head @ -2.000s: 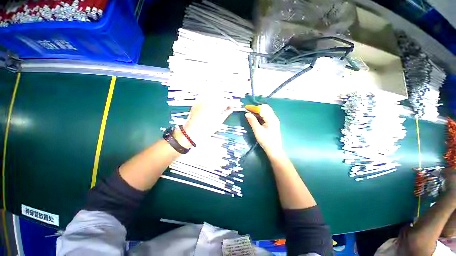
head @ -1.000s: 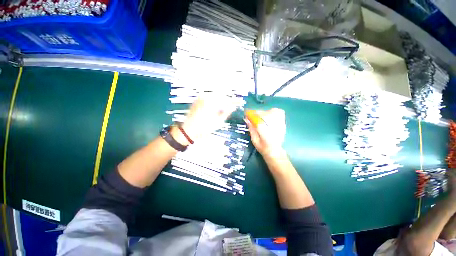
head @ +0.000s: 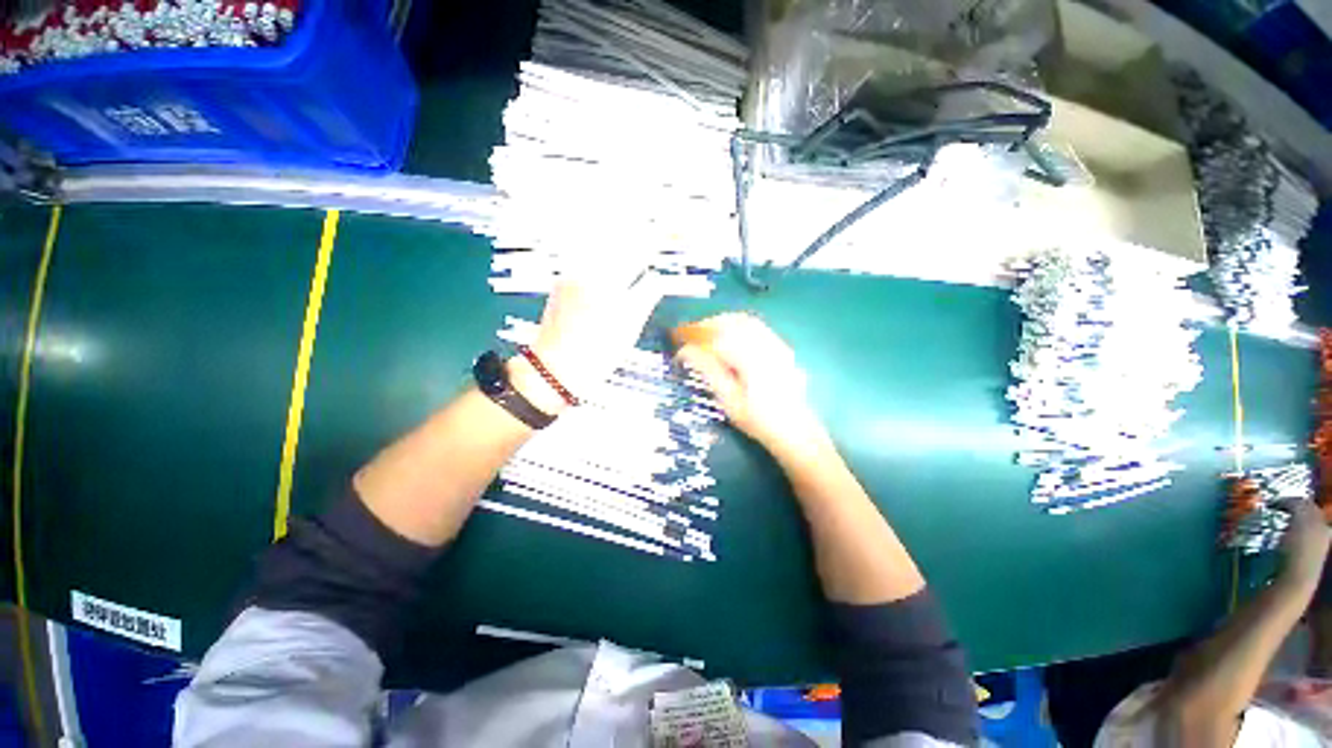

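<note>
White leads (head: pixel 584 475), many with dark or blue-grey ends, lie spread under my hands on the green mat. A dense stack of plain white tubes (head: pixel 614 176) lies beyond them. My left hand (head: pixel 599 329) is over the near edge of the stack, overexposed; what its fingers hold cannot be made out. My right hand (head: pixel 745 373) is just right of it, its fingers bent around a small orange thing (head: pixel 701 333) at the thumb and fingertips. The hands are close together. A dark green cord (head: pixel 862 212) curves beyond them by the tray.
A blue bin (head: pixel 205 110) with red-and-white parts stands upper left. A beige divided tray (head: pixel 1125 183) holds crumpled clear bags (head: pixel 862 66). A banded lead pile (head: pixel 1103 387) lies at right. A neighbouring person's arm (head: pixel 1256 628) reaches in lower right, near orange-red parts (head: pixel 1242 512).
My right hand has moved left and slightly down, closer to my left hand, with the orange thing. The neighbouring person's hand has come further into view at the right.
</note>
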